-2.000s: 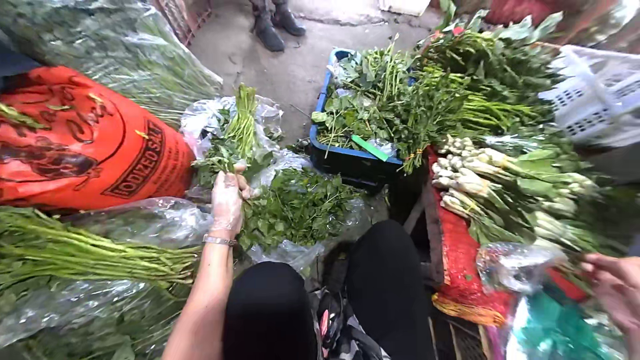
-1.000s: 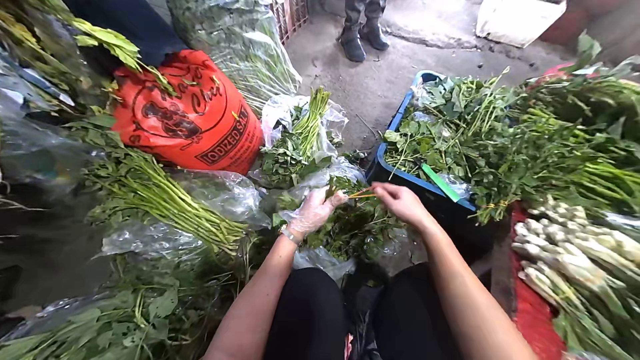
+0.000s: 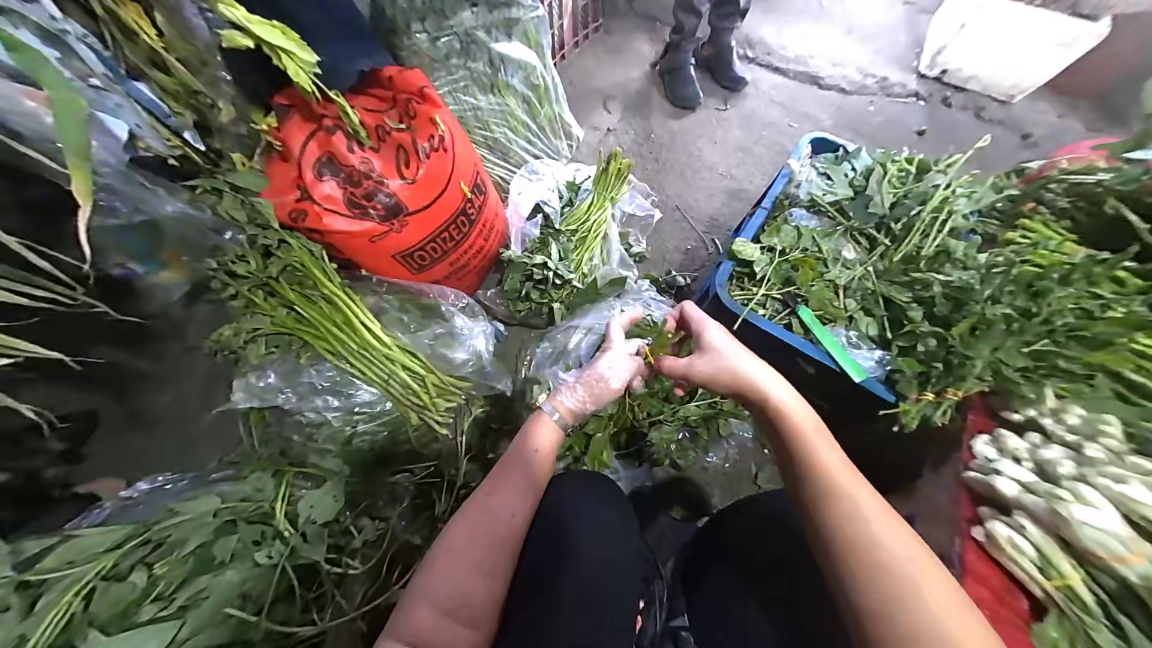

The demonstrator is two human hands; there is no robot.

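Note:
Near the middle of the view my left hand (image 3: 607, 371), in a thin clear glove with a metal band at the wrist, grips a small bunch of leafy greens (image 3: 659, 338). My bare right hand (image 3: 706, 353) meets it from the right, its fingers pinching at the same bunch, where a thin yellow rubber band shows. Below both hands lies a loose heap of leafy greens (image 3: 666, 423) on clear plastic. Just beyond, more cut stems (image 3: 598, 211) rest in an open plastic bag (image 3: 641, 211).
A red salt sack (image 3: 387, 189) stands at upper left, above long green stems (image 3: 360, 333). On the right is a blue-rimmed tub (image 3: 720, 283) full of greens, a green-handled tool (image 3: 830, 342) at its edge. White-stalked vegetables (image 3: 1053, 477) lie at lower right. A person's boots (image 3: 679, 79) stand ahead.
My right hand has come from the white-stalked vegetables at far right to meet my left hand. Both now work closer together at the small bunch. The view has swung right.

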